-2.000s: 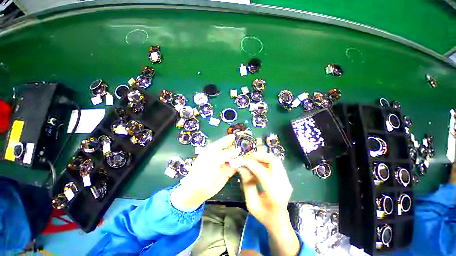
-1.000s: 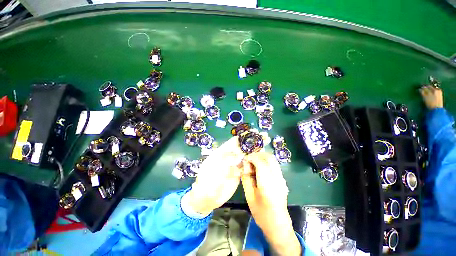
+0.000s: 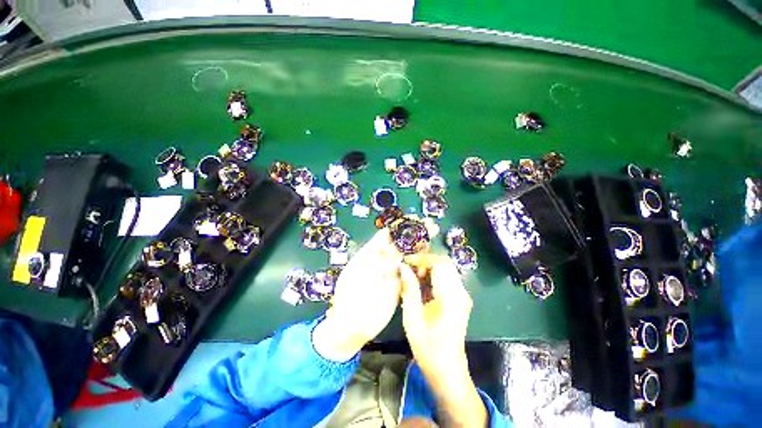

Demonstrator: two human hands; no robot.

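Note:
A round unit [image 3: 408, 237] with a dark shiny face and a gold-brown portion at its upper left is held up over the middle of the bench. My left hand [image 3: 364, 288] grips it from the left and below. My right hand [image 3: 436, 303] is just below the unit, fingers bent together close to its lower edge. A small dark red-brown thing shows between the right fingers; what it is cannot be told. The fingertips partly hide the unit's lower rim.
Many similar units lie on the green bench [image 3: 309, 109]. A black compartment tray [image 3: 251, 267] with units is at left, a black equipment box [image 3: 71, 217] beyond it. A black parts box [image 3: 547, 226] with white pieces and another black tray [image 3: 656, 318] are at right.
The right fingers have closed in below the unit, and a dark red-brown thing now shows between them. Another person's hand at the far right came in and is gone; the unit there has shifted.

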